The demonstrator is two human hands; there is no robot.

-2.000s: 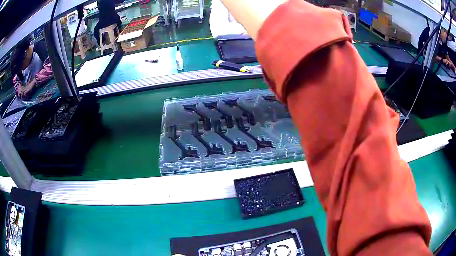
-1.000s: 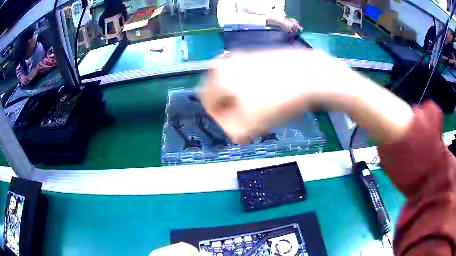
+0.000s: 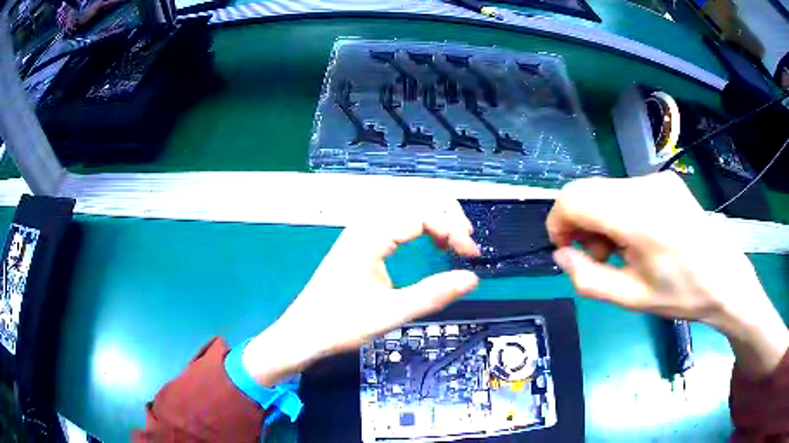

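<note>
The chassis with mainboard [image 3: 415, 398] lies on a black foam pad [image 3: 567, 372]. A black heat pipe [image 3: 430, 372] crosses the board, and a round silver-white fan [image 3: 510, 356] sits at its upper right. My right hand [image 3: 649, 247] is above the screw tray [image 3: 519, 227], its thumb and fingers pinched on a thin dark piece [image 3: 523, 254]. The piece is hard to tell against the black tray. My left hand [image 3: 389, 285] faces it, thumb and index finger apart near the piece's left end; no grip shows. A blue strap [image 3: 246, 376] circles my left wrist.
A clear blister tray [image 3: 324, 130] with black heatsinks lies behind the white rail [image 3: 199, 197]. A tape dispenser [image 3: 636, 130] stands at its right. An electric screwdriver [image 3: 682, 346] lies right of the pad. Boards in black foam stand at left [image 3: 48, 285] and back left.
My right hand has come back from over the blister tray to the screw tray with a thin dark piece. My left hand has risen from the bottom edge. The view has tilted down.
</note>
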